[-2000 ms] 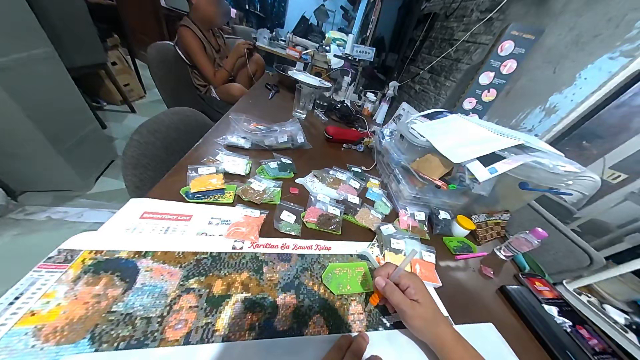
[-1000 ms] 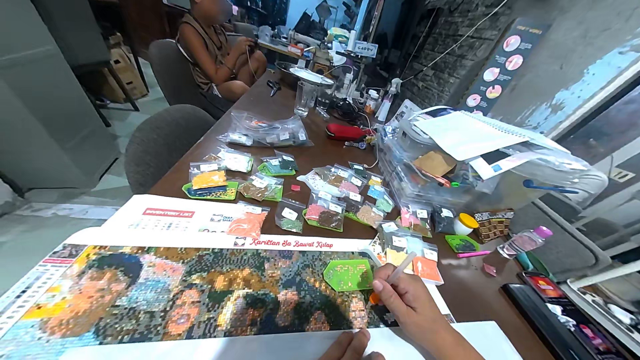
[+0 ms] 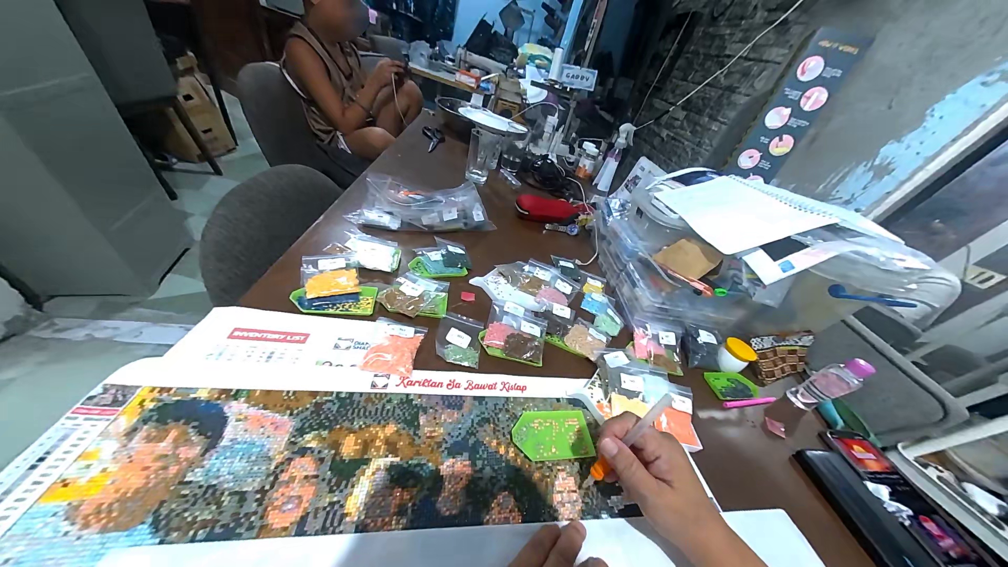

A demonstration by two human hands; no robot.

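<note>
A diamond painting canvas lies across the near side of the table, its picture largely covered in small coloured drills. My right hand grips a diamond painting pen with a pale shaft and an orange tip end, which points down at the canvas near its right part. Just left of that hand a green plastic drill tray with scattered orange drills rests on the canvas. At the bottom edge my left hand is partly visible, fingertips on the white lower margin of the canvas; the rest is out of frame.
Small bags of drills and green trays spread behind the canvas. An inventory sheet lies at left. At right stand a clear plastic bin and a pink-capped bottle. A seated person is at the far left.
</note>
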